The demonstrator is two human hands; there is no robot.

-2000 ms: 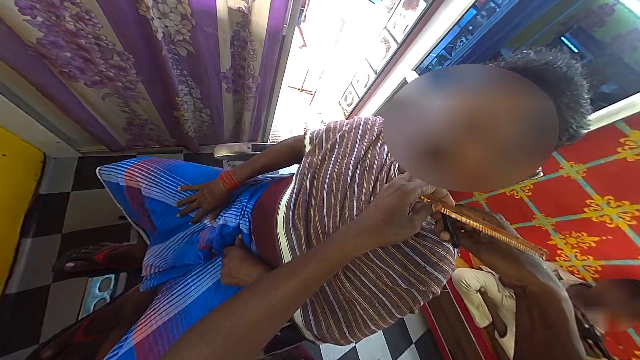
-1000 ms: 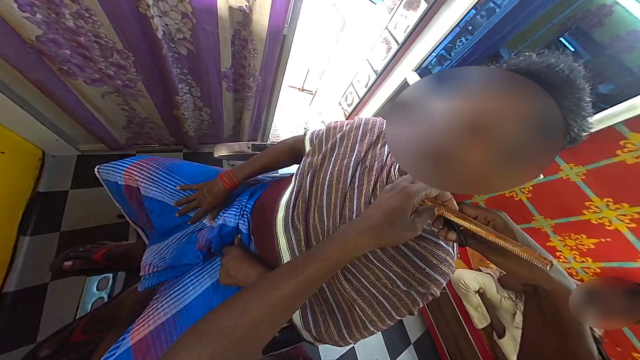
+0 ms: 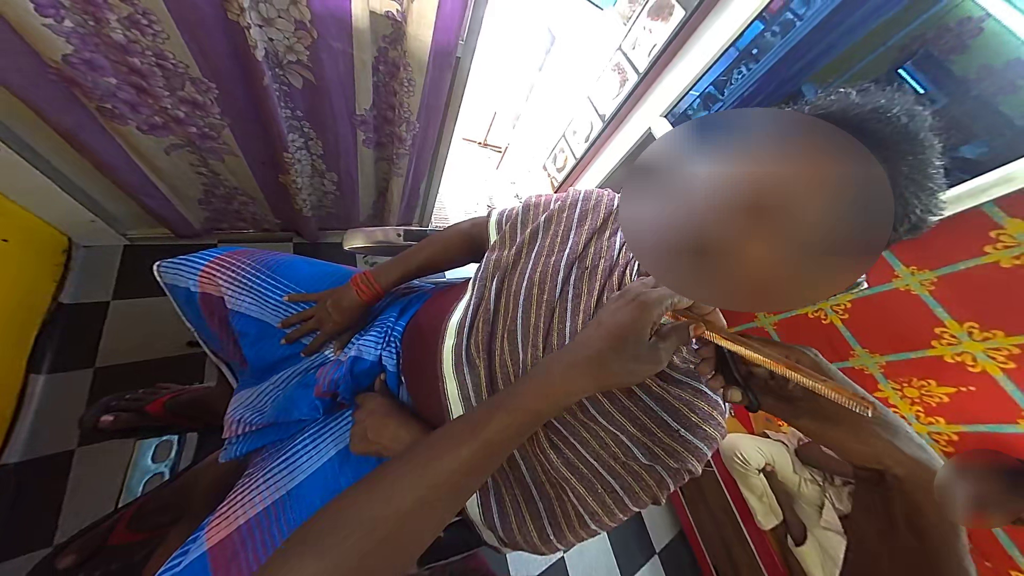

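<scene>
At the chin of a seated person, my left hand [image 3: 632, 336] grips one end of an orange-brown comb [image 3: 788, 364]. Its toothed length slants down to the right, across my right wrist. My right hand [image 3: 720, 364], partly behind the comb, has its fingers curled around the black handle of what looks like scissors [image 3: 738, 382]; the blades are hidden. The seated person wears a striped brown shirt [image 3: 552, 328] and a blue checked cloth [image 3: 264, 320]. One hand [image 3: 328, 316] of that person, with a red wrist band, rests on the cloth.
A metal chair armrest [image 3: 384, 238] is beside the seated person's arm. A purple floral curtain [image 3: 320, 104] hangs at upper left, over a black-and-white checked floor [image 3: 140, 320]. Another person in pale trousers [image 3: 760, 472] sits at lower right. Red patterned cloth [image 3: 960, 320] covers the right side.
My right hand and the black handle have shifted and turned slightly beneath the comb. My left hand remains almost where it was, still gripping the comb.
</scene>
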